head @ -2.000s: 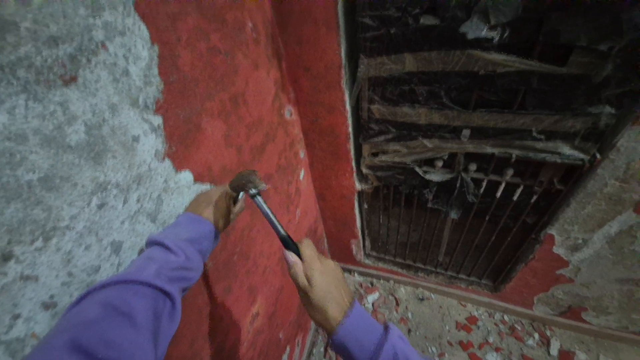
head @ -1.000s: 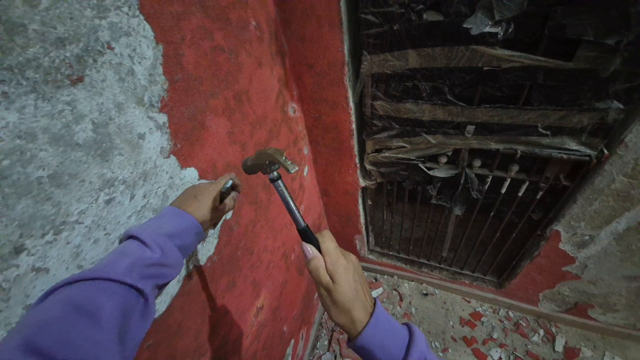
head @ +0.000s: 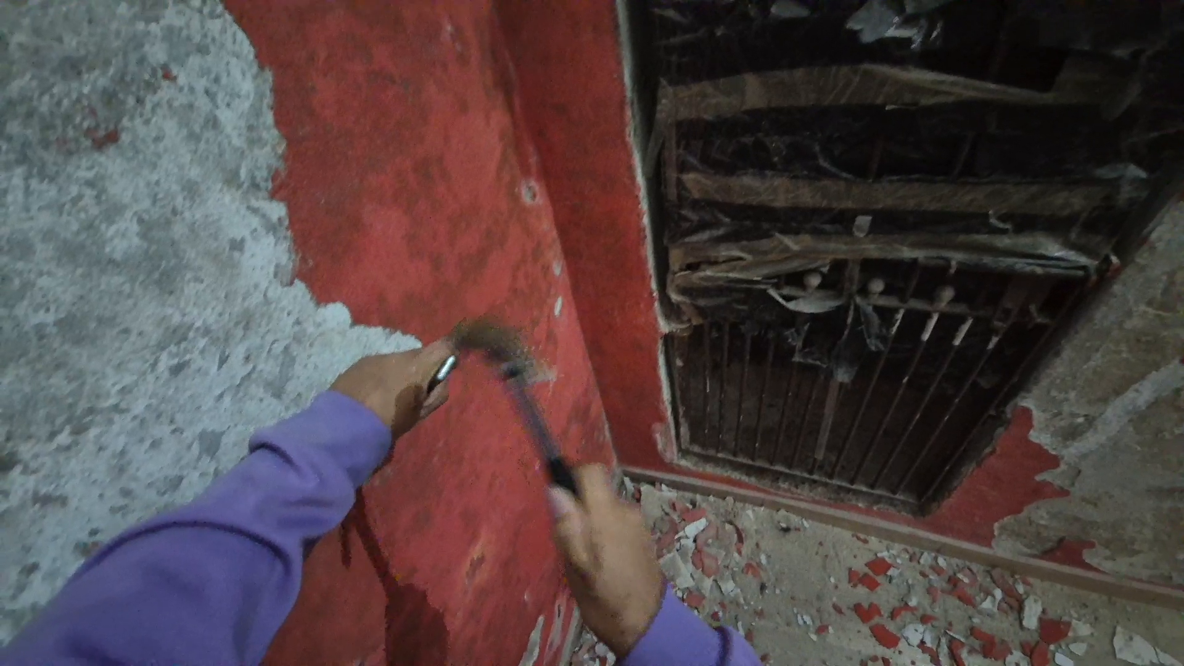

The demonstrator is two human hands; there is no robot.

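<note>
My left hand (head: 396, 387) is at the wall, closed around a small metal tool (head: 443, 372), most likely a chisel, of which only the rounded end shows. It rests where bare grey plaster (head: 166, 277) meets red paint (head: 398, 176). My right hand (head: 606, 555) grips the black handle of a claw hammer (head: 529, 407). The hammer's head is motion-blurred and lies just right of the metal tool's end; whether they touch I cannot tell. The tool's working tip is hidden behind my left hand.
A metal grille gate (head: 795, 407) with torn plastic sheeting and tape (head: 888, 250) stands to the right, beyond the wall's corner. Red and white paint chips (head: 874, 615) litter the floor below. Another wall (head: 1119, 462) with peeling paint is at the far right.
The hammer has swung left, from a gap a second ago to close beside my left hand. Both hands have kept their hold.
</note>
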